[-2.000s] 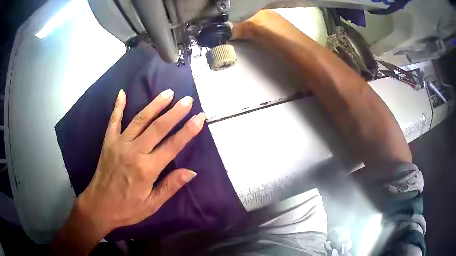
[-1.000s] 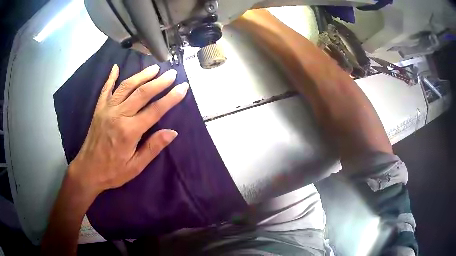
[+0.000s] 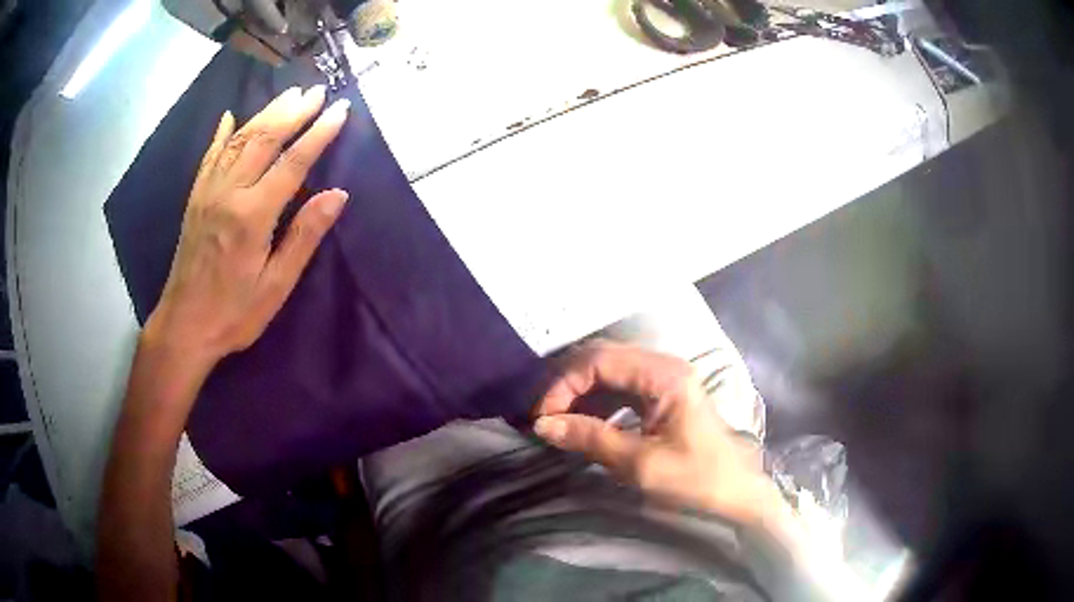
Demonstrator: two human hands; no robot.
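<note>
A dark purple cloth panel (image 3: pixel 353 306) lies on the white machine table, its top end at the shiny presser foot (image 3: pixel 335 73). A crease runs down its lower part. My left hand (image 3: pixel 253 229) lies flat on the cloth's upper left with fingers apart, fingertips just below the foot. My right hand (image 3: pixel 648 423), slightly blurred, pinches the cloth's lower right corner between thumb and fingers at the table's near edge. The machine head (image 3: pixel 253 24) is cut off by the top edge of the picture.
A cream ribbed knob (image 3: pixel 377 21) is right of the foot. Dark scissors or snips loops (image 3: pixel 677 21) lie at the table's back. Metal tools (image 3: pixel 842 29) are further right. The white table (image 3: pixel 671 165) has a seam line across it. My clothed lap is below its near edge.
My right hand has come from behind the machine head down to the cloth's lower right corner and taken hold of it. The view has shifted; cloth and left hand appear higher and further left.
</note>
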